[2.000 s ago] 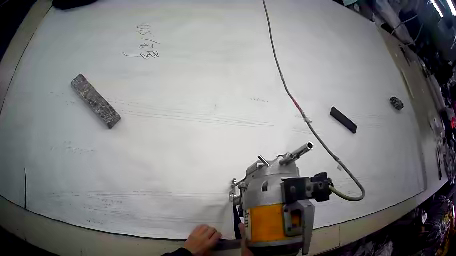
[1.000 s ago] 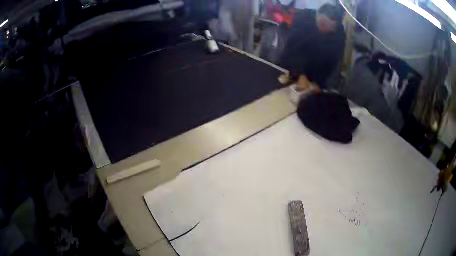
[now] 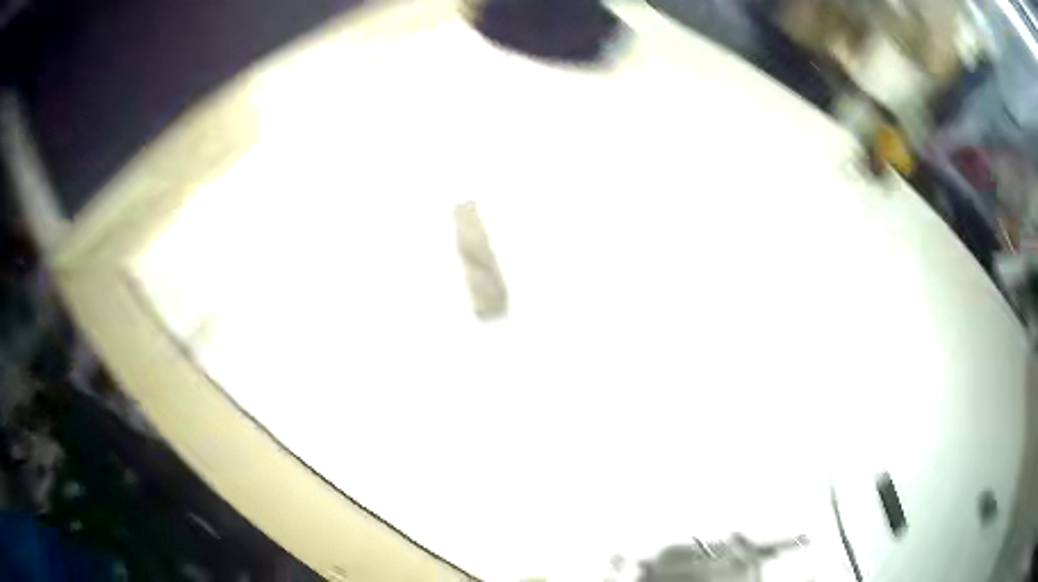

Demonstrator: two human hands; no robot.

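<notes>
The picture is blurred and overexposed. The white paper marker (image 3: 637, 296) covers the lay, whose thin dark edge shows at the lower left. The weight bar (image 3: 480, 262) lies on the paper near the middle. The cutting machine (image 3: 706, 562) is cut off by the bottom edge; only its grey top and rods show. The power cord (image 3: 845, 532) runs beside it at the lower right. Neither of my hands is in view.
A dark cloth bundle (image 3: 549, 25) lies at the paper's far edge. A small dark bar (image 3: 891, 504) and a small dark lump (image 3: 987, 505) lie at the lower right. Dark fabric (image 3: 148, 74) shows at the upper left. The cream table edge (image 3: 228, 460) curves along the lower left.
The view swung up and left to the far table and a person, then back down. The person is no longer discernible. My hands, seen at the cutter two seconds ago, are out of view.
</notes>
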